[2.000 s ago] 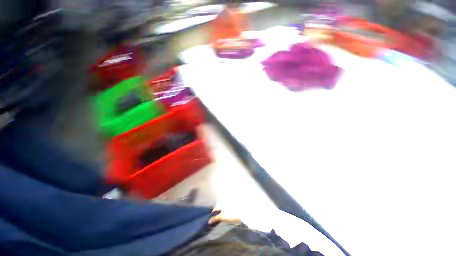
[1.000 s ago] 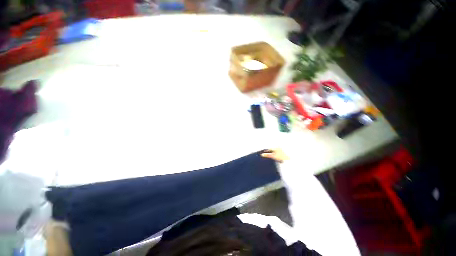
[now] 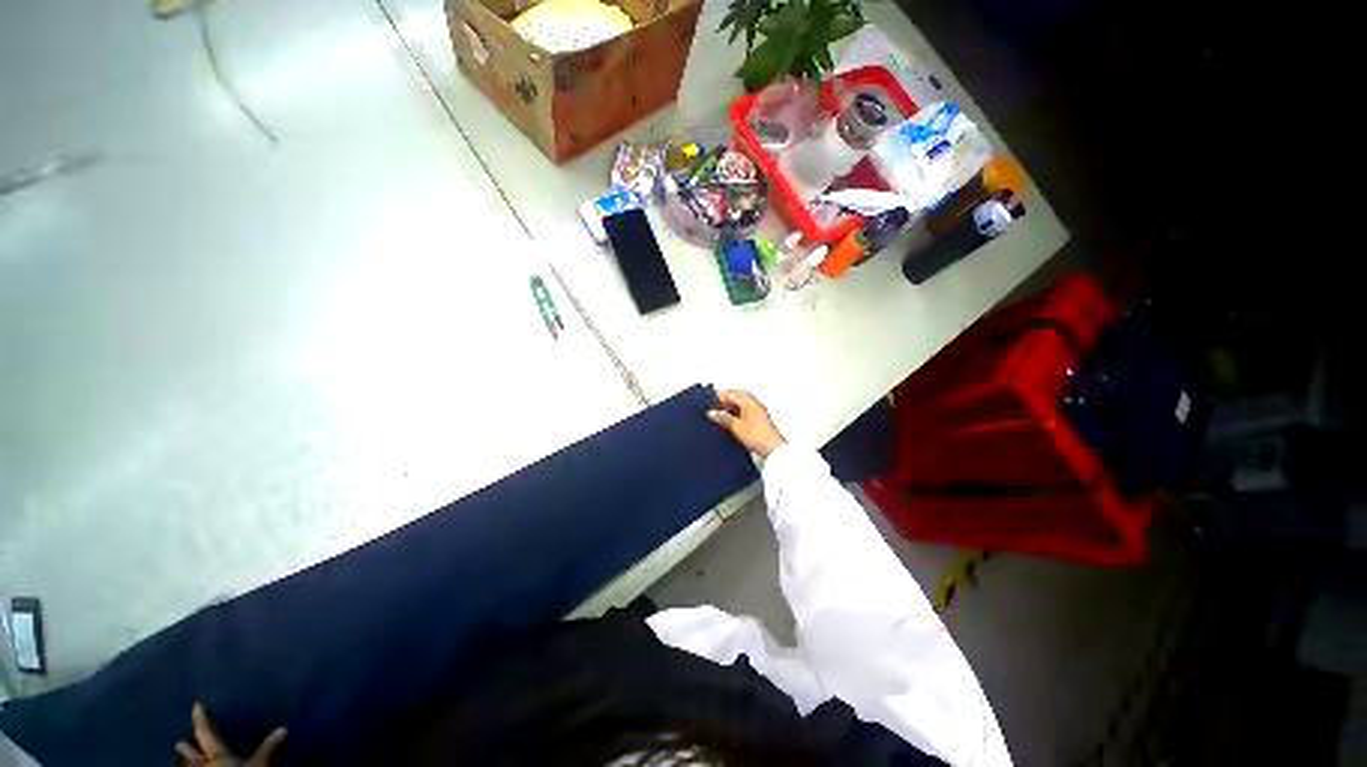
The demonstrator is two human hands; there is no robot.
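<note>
The dark navy trousers lie as a long strip along the near edge of the white table, from the lower left to the middle. My right hand holds their narrow end at the right, the fingertips pinching the hem corner. My left hand is at the bottom left, cut off by the picture's edge, with spread fingers resting on the cloth. A small dark-edged tag lies on the table at the far left, beside the trousers.
On the table stand a brown cardboard box, a red basket of small items, a round container, a smartphone, green snips and dark bottles. A red crate with dark cloth stands on the floor at right.
The view has turned from crates to the table and moved nearer the box and phone. The trousers, held hanging at first, now lie along the table; my left hand's fingers now rest spread on them.
</note>
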